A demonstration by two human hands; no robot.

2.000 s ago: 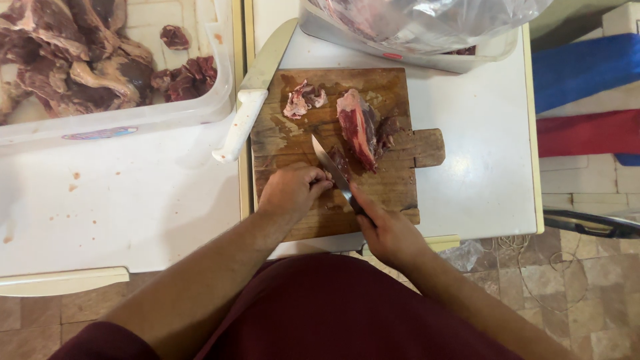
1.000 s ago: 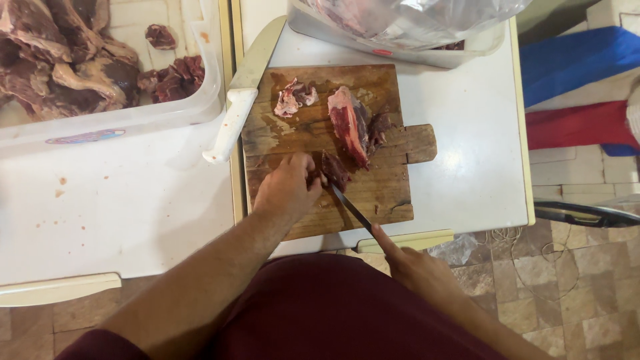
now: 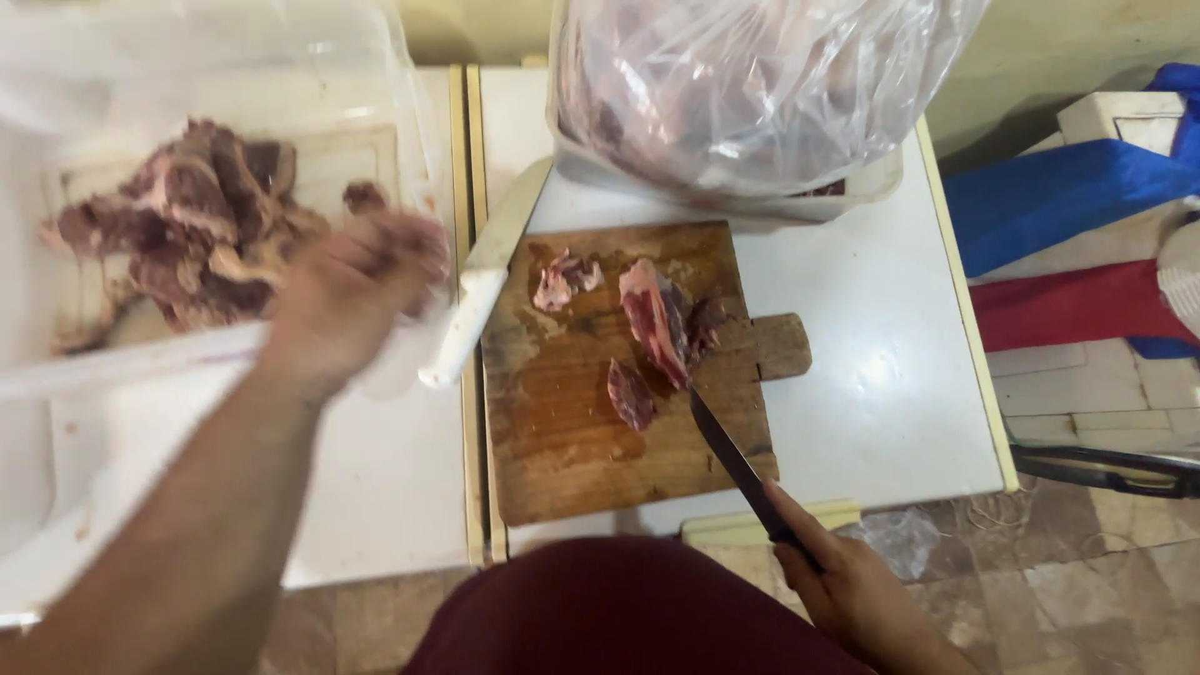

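My left hand (image 3: pixel 352 291), blurred, is over the right side of a clear plastic tub (image 3: pixel 169 354) that holds cut raw meat (image 3: pixel 197 202); whether its fingers hold anything is unclear. My right hand (image 3: pixel 834 572) grips a dark-handled knife (image 3: pixel 736 459), its blade slanting up over the wooden cutting board (image 3: pixel 562 469), the tip by the lower end of a strip of red meat with fat (image 3: pixel 653 323). A smaller meat piece (image 3: pixel 630 394) lies lower left of that strip, dark scraps (image 3: pixel 708 323) touch its right side, and pale trimmings (image 3: pixel 564 279) sit near the board's upper left.
A large white-handled knife (image 3: pixel 483 272) lies along the board's left edge, near the seam between two white tabletops. Behind the board stands a container (image 3: pixel 867 187) with meat in a clear plastic bag (image 3: pixel 750 84). Blue cloth (image 3: pixel 1059 202) and red cloth (image 3: pixel 1069 305) are at the right.
My left hand has moved left from the board to the tub. The smaller meat piece, partly hidden by my hand before, now lies in plain sight. The view has shifted.
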